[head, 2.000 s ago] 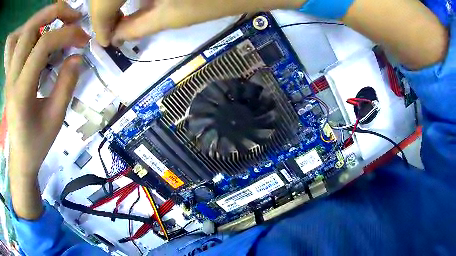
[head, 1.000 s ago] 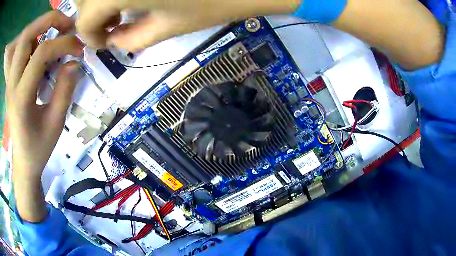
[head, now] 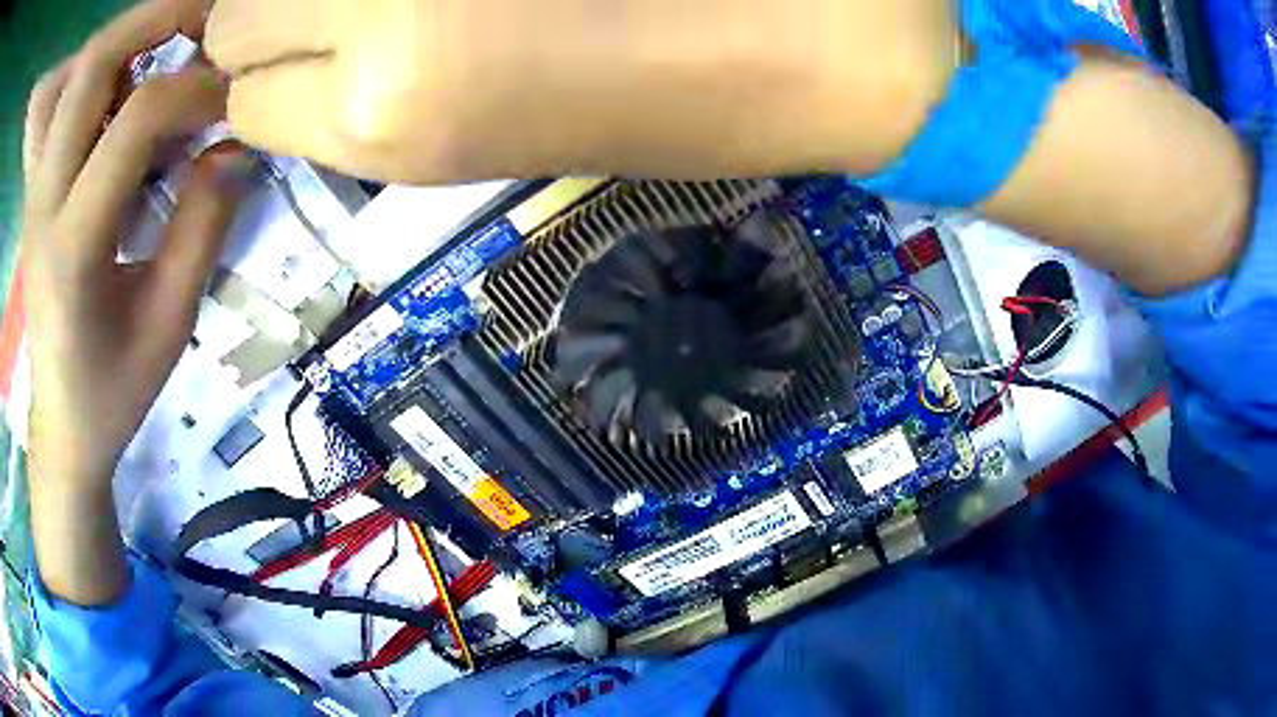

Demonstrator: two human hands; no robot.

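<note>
The blue motherboard with its black cooler fan lies in the open white chassis. My left hand is at the upper left over the chassis corner, fingers bent and thumb apart from them; what its fingertips hold cannot be seen clearly. My right hand reaches across the top of the board to my left fingertips. It is blurred, and its fingertips are hidden or cut off, so its grip is unclear. The thin black wire above the board is now hidden behind my right hand.
A thick black cable loop and red wires lie left of the board. Red, white and black wires meet at a round opening on the right. A red-orange edge runs under the chassis. My blue sleeves and smock border the view.
My right hand and forearm have moved down over the board's upper edge, covering its top corner and the thin wire. My left hand has stayed nearly in place. The board appears slightly further right.
</note>
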